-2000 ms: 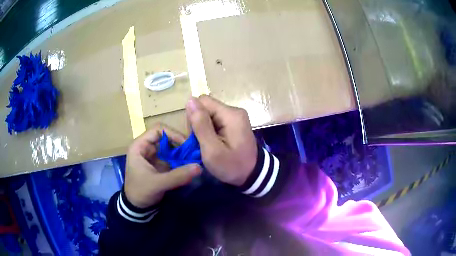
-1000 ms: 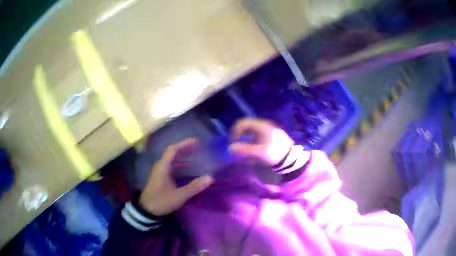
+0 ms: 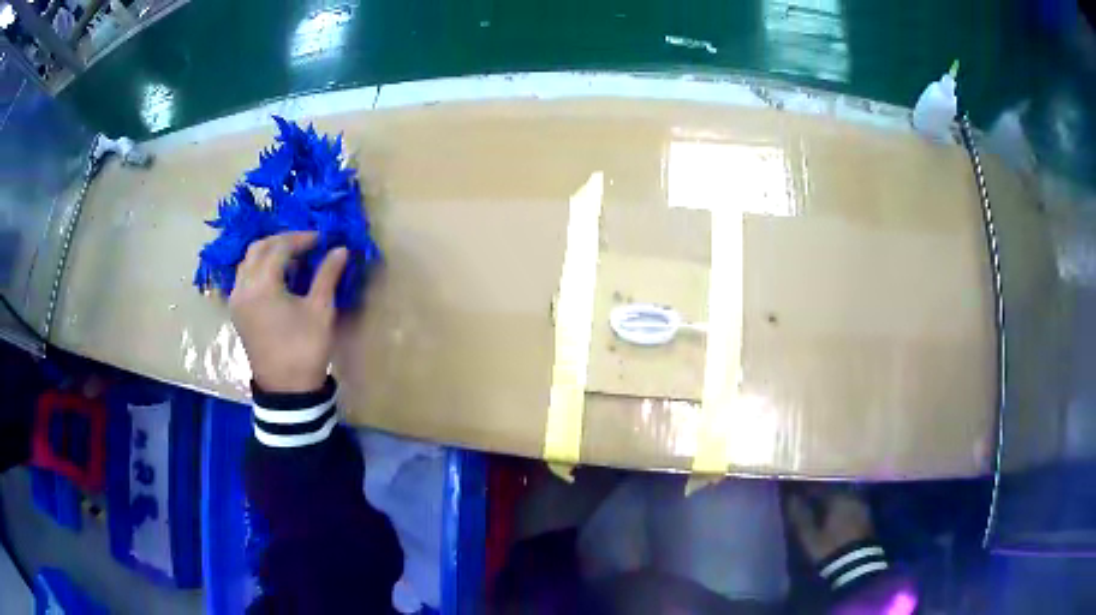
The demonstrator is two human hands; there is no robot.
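The pile of blue spiky hair pieces (image 3: 289,192) lies on the left of the worktop. My left hand (image 3: 286,315) is at the front of the pile, thumb and fingers curved around blue spikes; whether a piece is gripped cannot be told. My right hand (image 3: 832,519) is low and dark below the bench's front edge at the right, its fingers unclear. The small white oval glue dish (image 3: 645,323) sits on the cardboard patch (image 3: 649,378), with a thin pale stick (image 3: 694,327) at its right side.
Two pale yellow tape strips (image 3: 577,324) (image 3: 725,324) flank the dish. A white pointed bottle (image 3: 936,106) stands at the far right edge. A clear panel edge (image 3: 993,300) bounds the right side. Blue crates (image 3: 228,505) and a red frame (image 3: 70,435) are below the bench at left.
The view has swung left and steadied. My left hand has moved from in front of my body onto the pile. My right hand is now low at the right, apart from my left.
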